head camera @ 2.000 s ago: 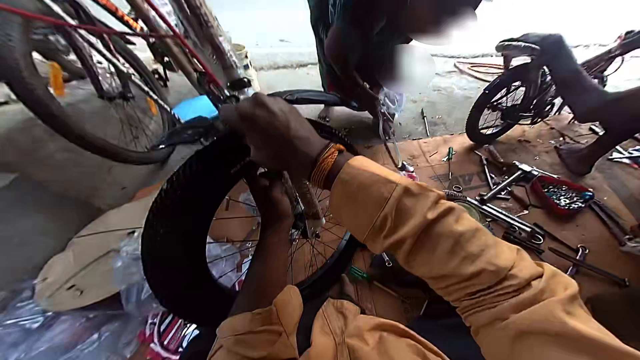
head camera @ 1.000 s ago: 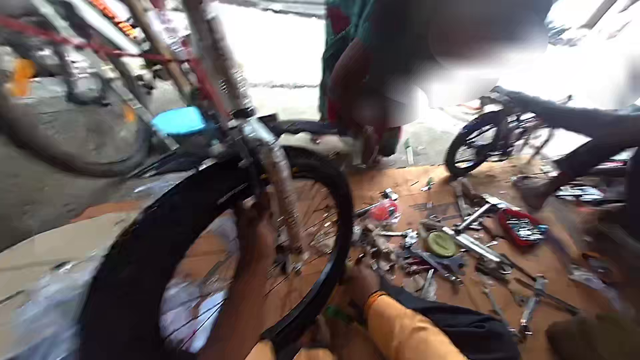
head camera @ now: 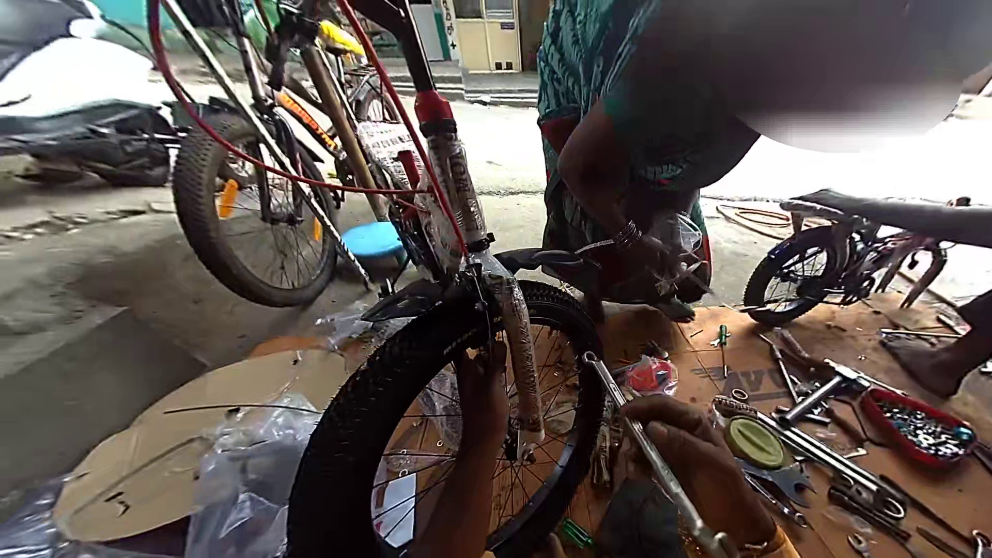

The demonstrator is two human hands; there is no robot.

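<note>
A bicycle's front wheel with a knobby black tire [head camera: 349, 418] stands upright in front of me, set in a fork [head camera: 521, 349] wrapped in clear plastic. My left hand [head camera: 482, 387] reaches up among the spokes beside the fork leg, its fingers near the brake area under the fork crown; whether they grip a part is hard to tell. My right hand [head camera: 690, 457] is closed around a long metal wrench [head camera: 651, 449], whose ring end points up toward the tire's right side. A black fender [head camera: 418, 298] sits above the tire.
A co-worker [head camera: 620, 170] bends over just beyond the wheel. Wrenches, a green screwdriver [head camera: 723, 339] and a red tray of small hardware [head camera: 918, 426] lie on cardboard at right. Another bicycle [head camera: 821, 271] and a person's foot [head camera: 930, 356] are behind. Plastic [head camera: 248, 473] lies left.
My right hand was up by the fork crown, then low among the tools right of the wheel; now it is raised with a wrench in it. The view has shifted.
</note>
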